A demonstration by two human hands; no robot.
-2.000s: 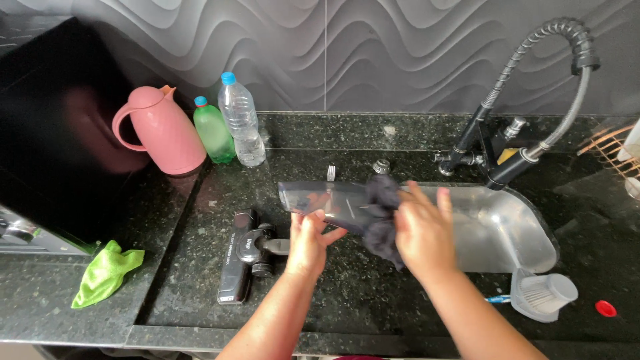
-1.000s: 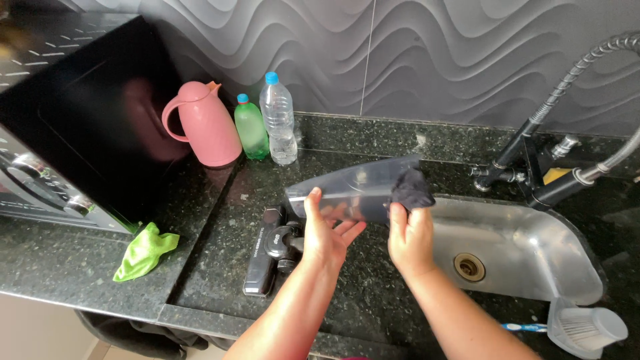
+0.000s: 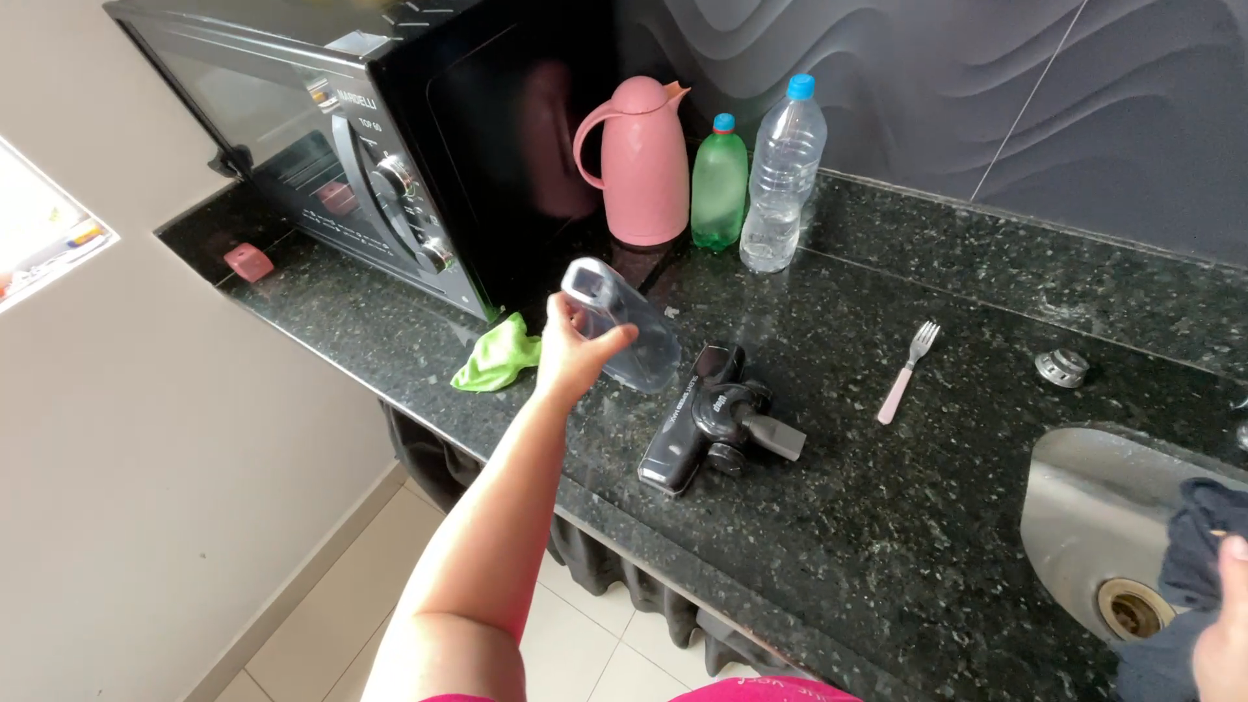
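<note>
My left hand [image 3: 575,351] grips a clear, smoky plastic vacuum dust container [image 3: 639,341], tilted low over the counter between the green cloth [image 3: 497,356] and a black vacuum floor head [image 3: 697,419]. At the right edge, partly cut off, my right hand [image 3: 1224,624] holds a dark cloth [image 3: 1199,546] over the steel sink [image 3: 1082,487]. The floor head lies on the granite with its grey connector pointing right. A fork with a pink handle [image 3: 907,372] lies between it and the sink.
Behind the container stand a pink thermal jug [image 3: 645,175], a green bottle [image 3: 720,185] and a clear bottle [image 3: 783,175] with blue caps. A black microwave oven [image 3: 390,146] fills the back left. A metal sink strainer [image 3: 1062,368] sits behind the sink; a pink object [image 3: 249,262] lies far left.
My left hand has carried the container left, beyond the floor head. My right hand has come off it and holds the dark cloth over the sink. The view has swung left.
</note>
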